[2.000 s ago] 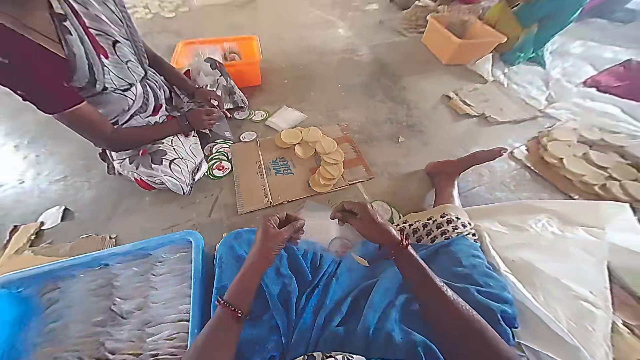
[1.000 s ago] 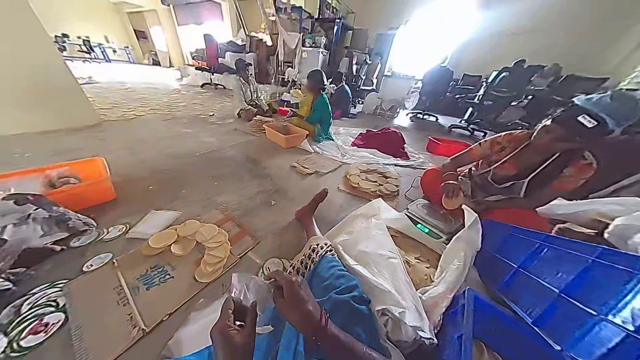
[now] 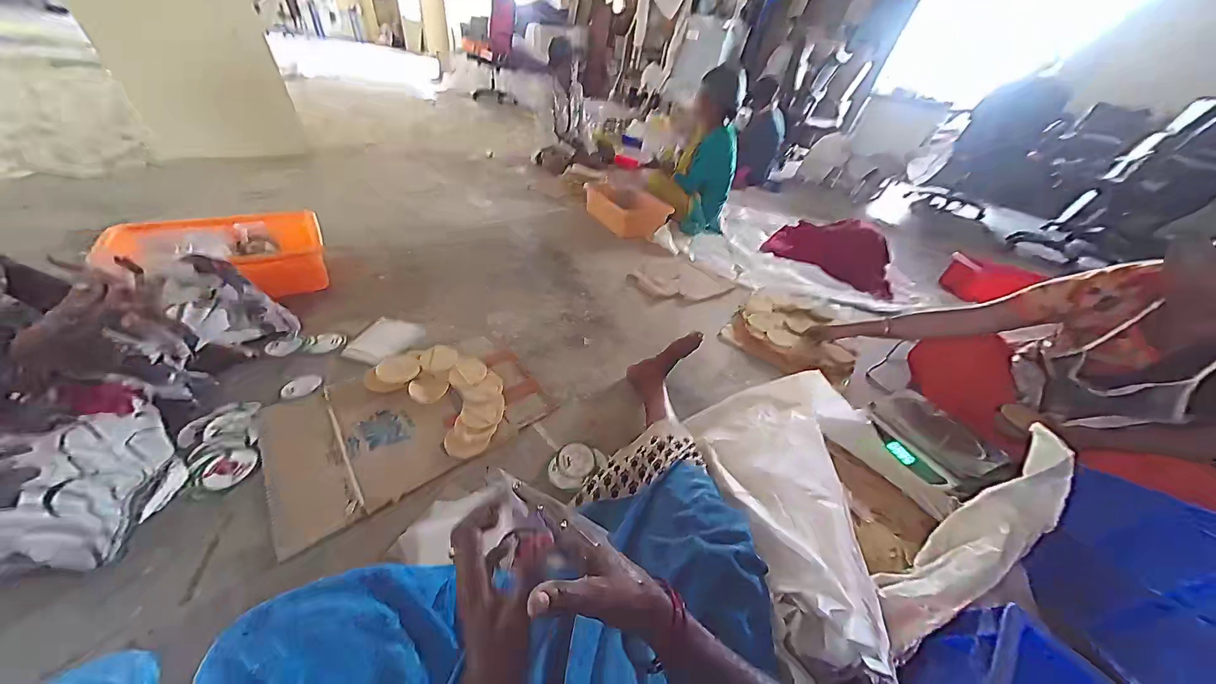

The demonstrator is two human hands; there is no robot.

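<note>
Both my hands are raised close together above the blue cloth on my lap. My left hand [image 3: 494, 579] holds a clear plastic bag [image 3: 508, 508] upright, and my right hand [image 3: 608, 579] meets it from the right with the fingers on the bag's side. What lies inside the bag is blurred. Beyond them is a flattened cardboard sheet [image 3: 294, 475], where round flat pale discs [image 3: 480, 408] overlap in a curve. Some round printed labels [image 3: 575, 463] rest on the floor just past my hands.
A person at the left sits beside an orange crate [image 3: 304, 256] and more round labels [image 3: 228, 465]. At the right, a co-worker's arm reaches to discs on cardboard [image 3: 779, 323], near a digital scale [image 3: 912, 456], a white sack [image 3: 760, 446] and a blue crate [image 3: 1130, 560].
The view has swung far to the right since the oldest frame. The co-worker's hand at the right, which held a disc over the scale, now reaches to the discs on cardboard.
</note>
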